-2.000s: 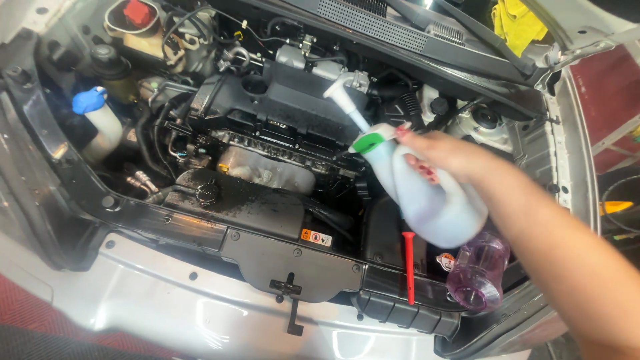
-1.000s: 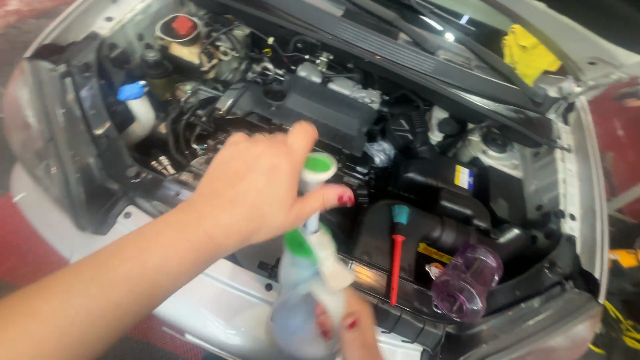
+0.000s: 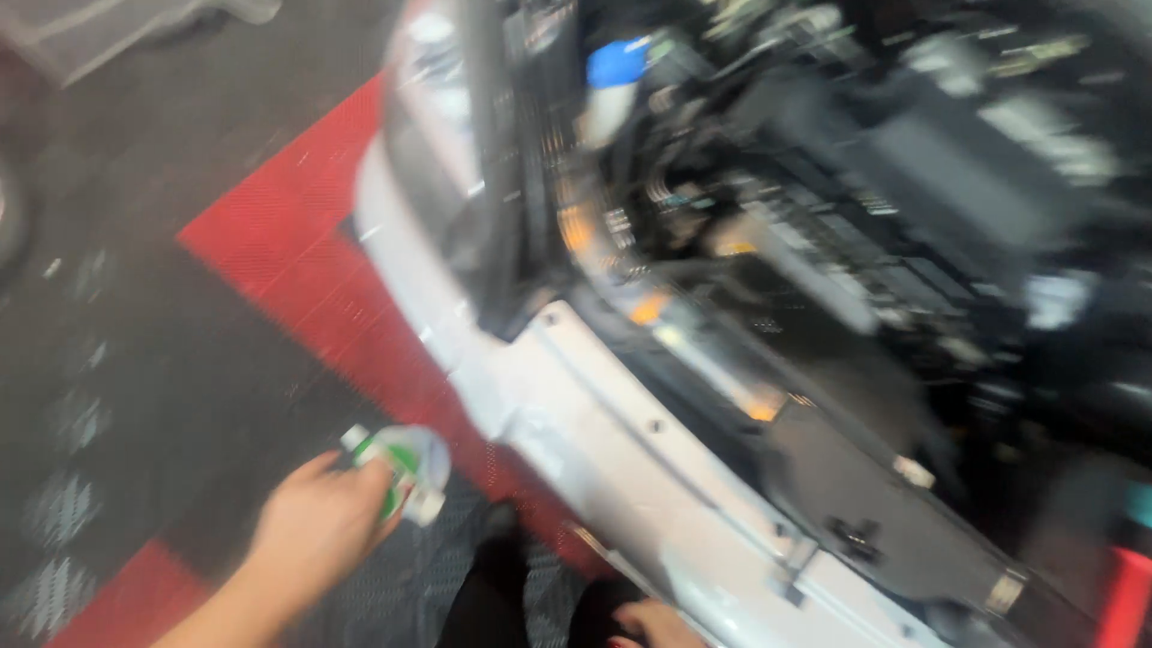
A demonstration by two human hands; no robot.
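Note:
The view is blurred. At the lower left, my left hand [image 3: 328, 508] is closed around the green and white top of a spray bottle [image 3: 396, 459], held beside the car's front bumper above the floor. My right hand [image 3: 661, 625] shows only in part at the bottom edge, near the bumper [image 3: 621, 504]; whether it holds anything cannot be told. The open engine bay [image 3: 810, 270] fills the right side. A blue-capped filler neck [image 3: 616, 67] stands behind the headlight [image 3: 441, 135].
Red and dark floor tiles [image 3: 297, 216] lie left of the car. My legs [image 3: 490, 585] stand close to the bumper. A red brush handle [image 3: 1125, 598] rests at the lower right. A grey object [image 3: 144, 27] is at the top left.
The left hand, in front of the engine a second ago with the bottle and right hand, is now beside the bumper with the bottle. The hands have parted. The view has swung left.

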